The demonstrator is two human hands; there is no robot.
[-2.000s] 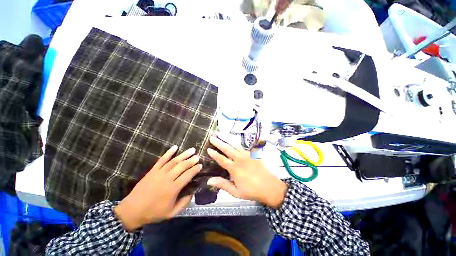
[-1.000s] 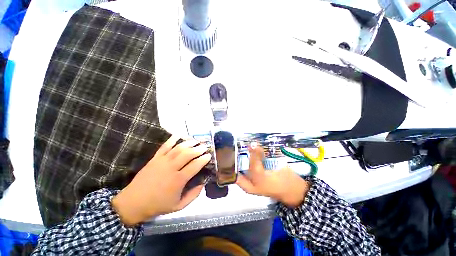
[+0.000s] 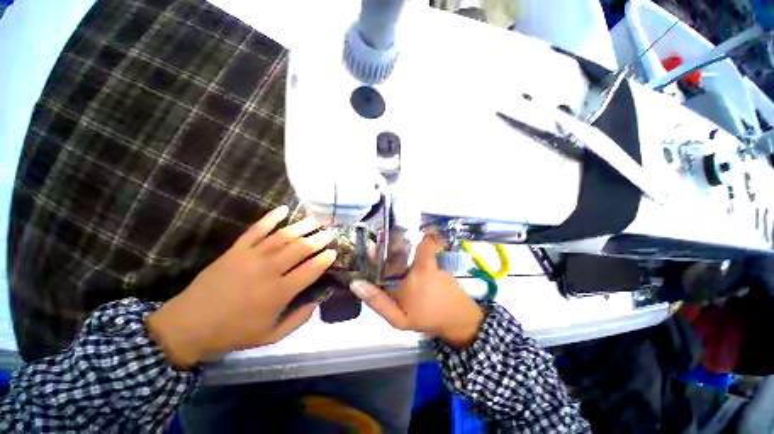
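Observation:
The dark plaid fabric panel (image 3: 161, 144) lies flat on the white table, left of the sewing machine head (image 3: 458, 127). Its right edge runs to the needle area. My left hand (image 3: 246, 288) lies flat on the panel's lower right part, fingers spread and pointing at the needle area. My right hand (image 3: 424, 292) is just right of the needle, thumb near the fabric edge, fingers partly hidden behind the shiny upright guard (image 3: 383, 237). Whether it pinches any cloth cannot be told. The needle and presser foot are mostly hidden.
Scissors with a yellow and green handle (image 3: 487, 263) lie behind my right hand, partly under the machine head. A black flat case (image 3: 598, 273) lies further right. A long pale blade-like tool (image 3: 607, 153) rests on the machine head. White bins (image 3: 709, 63) stand at the upper right.
Since the oldest frame, the panel's edge and both hands have come up to the needle area. The view has moved closer, then shifted. My right hand has gone behind the guard.

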